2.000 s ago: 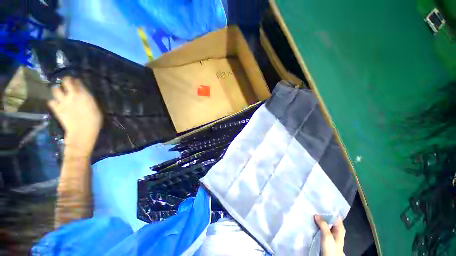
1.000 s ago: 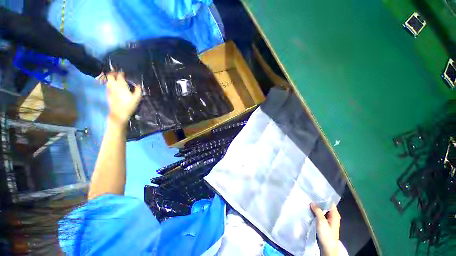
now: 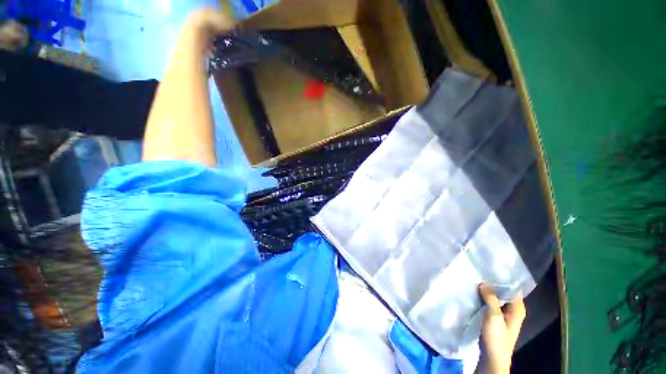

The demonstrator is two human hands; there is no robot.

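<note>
My left hand [image 3: 208, 28], blurred, is at the far left corner of an open cardboard carton [image 3: 281, 131]. It grips the edge of a glossy black plastic sheet [image 3: 292, 55], which slants down into the carton; its shape is blurred. My right hand [image 3: 502, 321] pinches the lower right corner of a large grey-white quilted sheet [image 3: 409, 212] between thumb and fingers. The sheet lies slanted beside the bench, its upper part in shadow. A red mark [image 3: 315, 90] shows inside the carton.
A stack of black blister trays [image 3: 307, 182] lies just below the carton, partly behind the grey sheet. The green bench [image 3: 577, 146] runs along the right, with its edge beside the sheet. Tangled thin black frames [image 3: 639, 307] lie on it at lower right. A dark sleeved arm [image 3: 80, 95] reaches in at left.
My left hand has moved up and right with the black sheet, which is now narrow and partly inside the carton instead of spread across it. My right hand still holds the grey sheet.
</note>
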